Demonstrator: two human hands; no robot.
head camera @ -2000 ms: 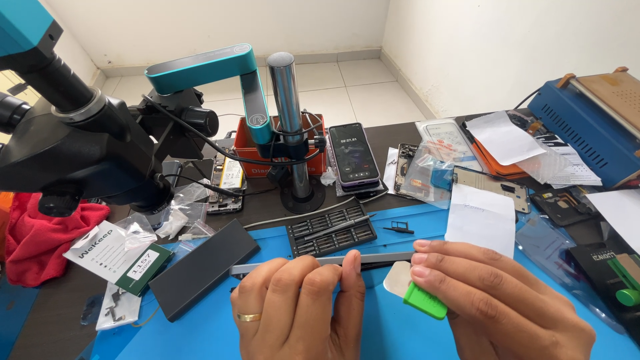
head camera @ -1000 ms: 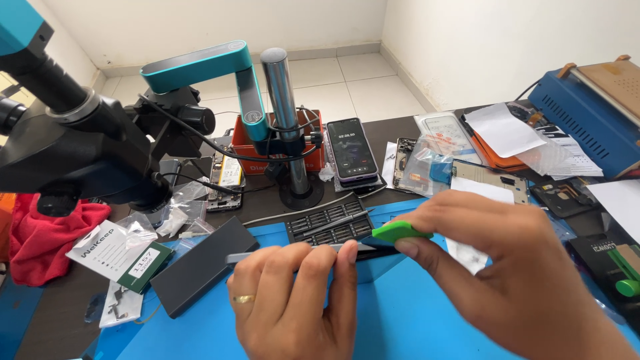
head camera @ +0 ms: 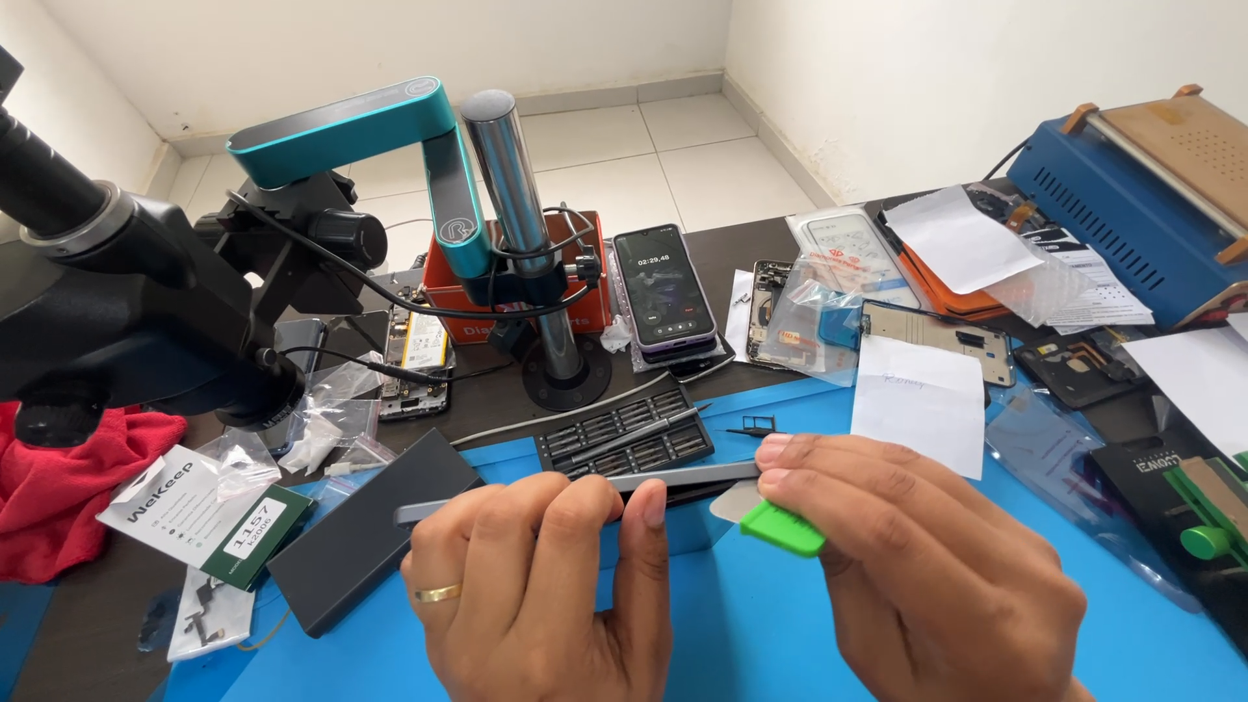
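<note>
My left hand (head camera: 546,585), with a ring on one finger, grips a thin grey-edged phone (head camera: 634,481) held edge-up over the blue mat. My right hand (head camera: 936,556) holds a green-handled opening pick (head camera: 785,529) with a thin pale blade, and its fingertips also touch the phone's right end. The blade lies against or just below the phone's edge; the exact contact is hidden. Behind the phone lies a black bit case (head camera: 624,429) with a screwdriver (head camera: 634,436) across it. A small SIM tray (head camera: 759,424) sits right of the case.
A microscope (head camera: 127,292) and its metal post (head camera: 507,175) stand at left and centre. A dark box (head camera: 375,531) lies by my left hand. Farther back are a phone showing a timer (head camera: 666,288), opened phone parts (head camera: 417,346), a white paper (head camera: 916,405) and a blue heating machine (head camera: 1102,205).
My right hand has lowered from above the phone's edge, and the green pick now points down to the right below it. My left hand keeps its grip.
</note>
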